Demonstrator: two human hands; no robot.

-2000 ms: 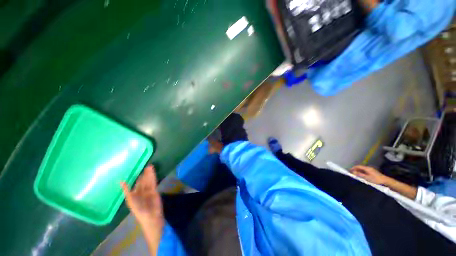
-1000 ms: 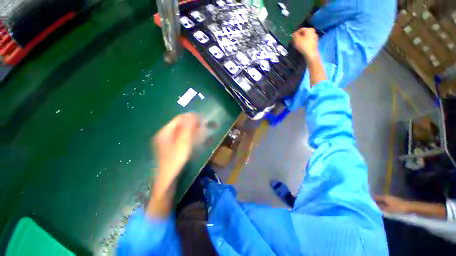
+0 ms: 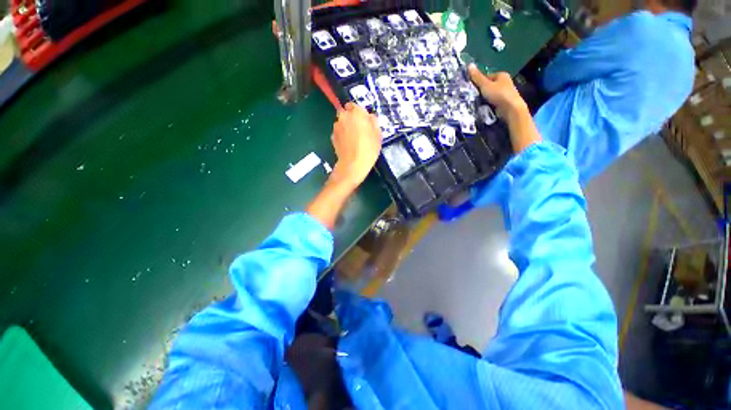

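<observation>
A black plastic tray (image 3: 437, 174) with white housings along its edges and a jumble of shiny clear pieces in its middle lies tilted at the upper centre. My left hand (image 3: 357, 142) grips its left edge. My right hand (image 3: 498, 90) grips its right edge. Its lower pockets are bare black, one with a pale greyish piece. A red-orange edge (image 3: 327, 86) shows beside the tray's left side; how the tray rests on it is hidden.
A metal post (image 3: 295, 50) stands left of the tray. A white rectangle (image 3: 303, 167) lies on the green bench (image 3: 160, 200). A green bin (image 3: 36, 375) is at the lower left. Another person in blue (image 3: 633, 88) is at the upper right. A wire cart (image 3: 688, 280) stands at the right.
My left hand has moved up and right from over the bench onto the tray's left edge. My right hand has come onto its right edge. The green bin has shifted to the lower left of view.
</observation>
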